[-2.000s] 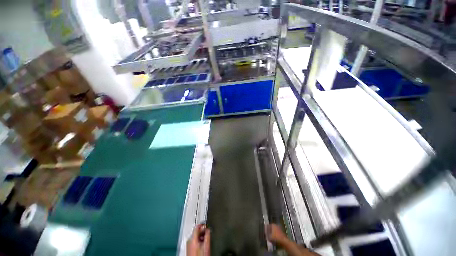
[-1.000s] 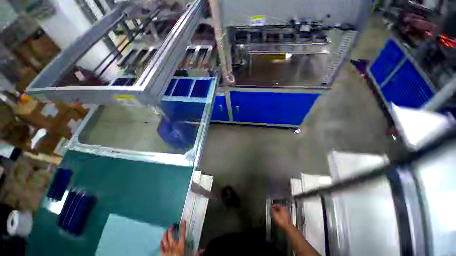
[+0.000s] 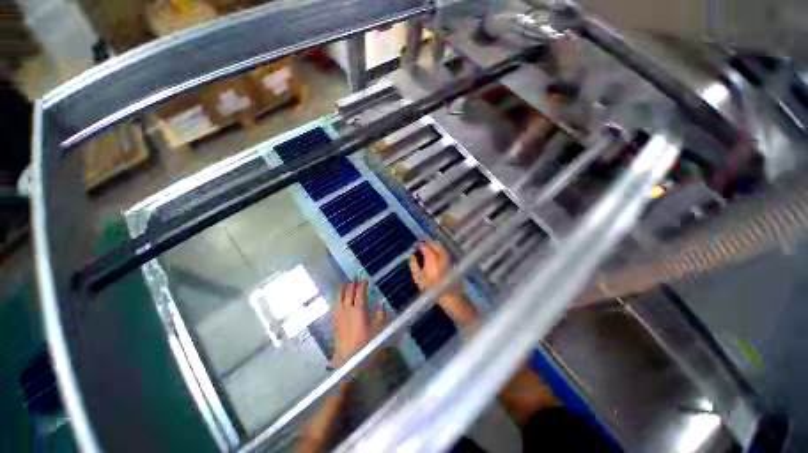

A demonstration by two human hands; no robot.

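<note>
A row of dark navy solar cell pieces (image 3: 353,209) lies on a pale cell tray (image 3: 334,242) that slants from upper left to lower right. My right hand (image 3: 434,272) is over the lower part of the row, fingers bent down by a cell. Whether it grips that cell cannot be told. My left hand (image 3: 353,320) is beside the tray's left edge, over the open table frame (image 3: 182,341), fingers pointing up the picture. A greyish patch shows beside its palm; whether it is held is unclear. Both forearms pass below the guard frame (image 3: 523,310).
A dark guide rod (image 3: 221,202) crosses over the tray's upper end. Flat silver transfer arms (image 3: 434,165) stand right of the cells. A ribbed hose (image 3: 700,246) is at the right. Boxes (image 3: 232,104) stand at upper left, and the green table (image 3: 120,354) is at the left.
The view has moved from the green table to the machine bed. Both hands, earlier at the table side and near the white surfaces on the right, are now under the guard frame by the cell row.
</note>
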